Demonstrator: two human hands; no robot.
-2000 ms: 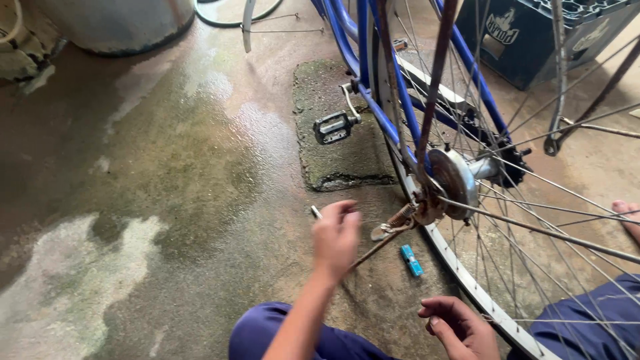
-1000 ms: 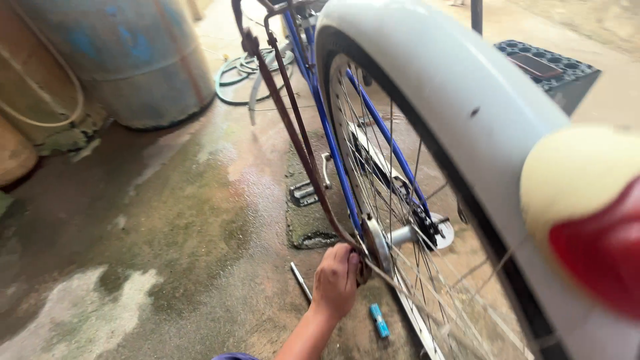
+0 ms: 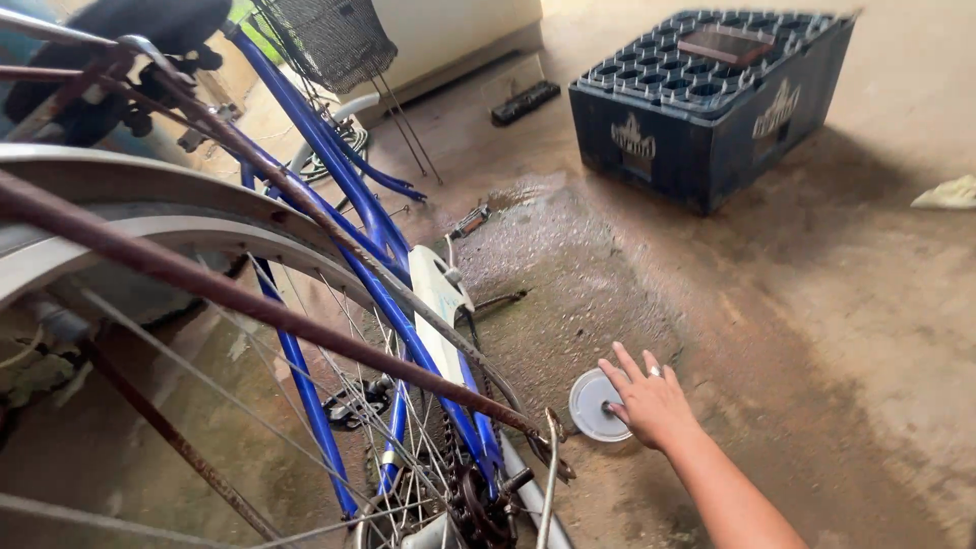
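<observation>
My right hand (image 3: 654, 396) reaches in from the lower right, palm down and fingers spread, a ring on one finger. Its thumb and index finger are over a round, pale shallow lid or dish (image 3: 585, 418) on the floor. A small dark part (image 3: 608, 407) lies in the dish by the thumb tip; whether they touch is unclear. To the left is the blue bicycle frame (image 3: 305, 381), with its white chain guard (image 3: 436, 309), rear sprocket (image 3: 476, 507) and spoked rear wheel (image 3: 171, 229). A rusty stay (image 3: 305, 328) ends near the rear axle (image 3: 520, 480). My left hand is out of view.
A dark plastic bottle crate (image 3: 648, 145) stands at the upper right with a flat phone-like object (image 3: 726, 46) on top. Behind the frame are a wire basket (image 3: 328, 42) and a coiled hose (image 3: 347, 145). A black block (image 3: 526, 103) lies by the wall.
The view has swung strongly to the bicycle's other side. One hand was at the wheel hub a second ago; now only my right hand shows, at the pale dish.
</observation>
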